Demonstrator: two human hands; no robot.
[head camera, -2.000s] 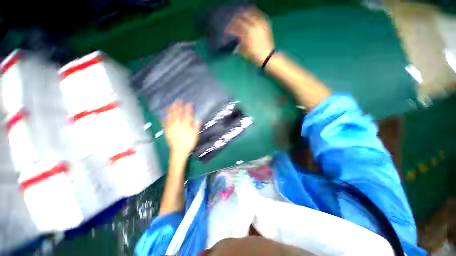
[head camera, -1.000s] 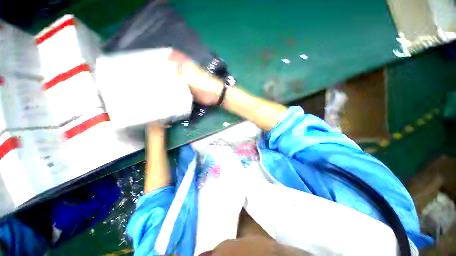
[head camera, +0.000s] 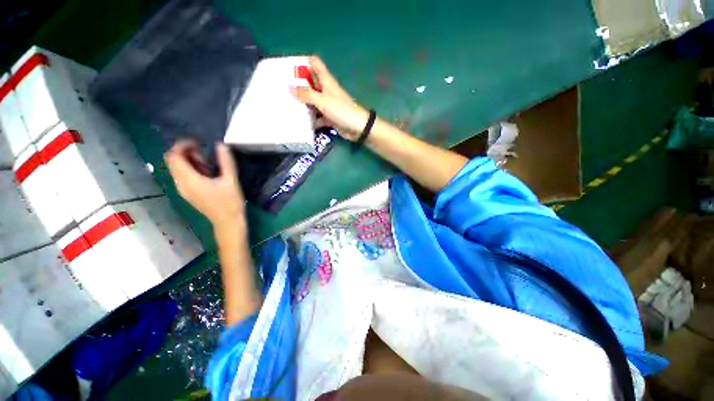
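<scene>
A white product box (head camera: 270, 110) with a red band end is over the near part of a dark mailer (head camera: 176, 74), which lies flat on the green table. My right hand (head camera: 333, 106) grips the box at its right end, thumb and fingers on the red-banded corner. My left hand (head camera: 205, 182) is at the mailer's near left edge, fingers curled at the dark plastic; it looks pinched there. The shiny flap with white lettering (head camera: 301, 168) sticks out below the box. Whether the box's left end is inside the mailer is hard to tell.
White boxes with red bands (head camera: 86, 196) stand in rows at the left. The green table (head camera: 470, 47) has small white scraps. A tan cardboard sheet (head camera: 630, 27) lies at the far right. An open brown carton (head camera: 548, 149) is below the table edge. Shiny strips (head camera: 196, 313) lie on the floor.
The mailer pile stays at the left. The white box, earlier pulled from the stack side, is now over the mailer in my right hand. My left hand has moved from under the box to the mailer's edge.
</scene>
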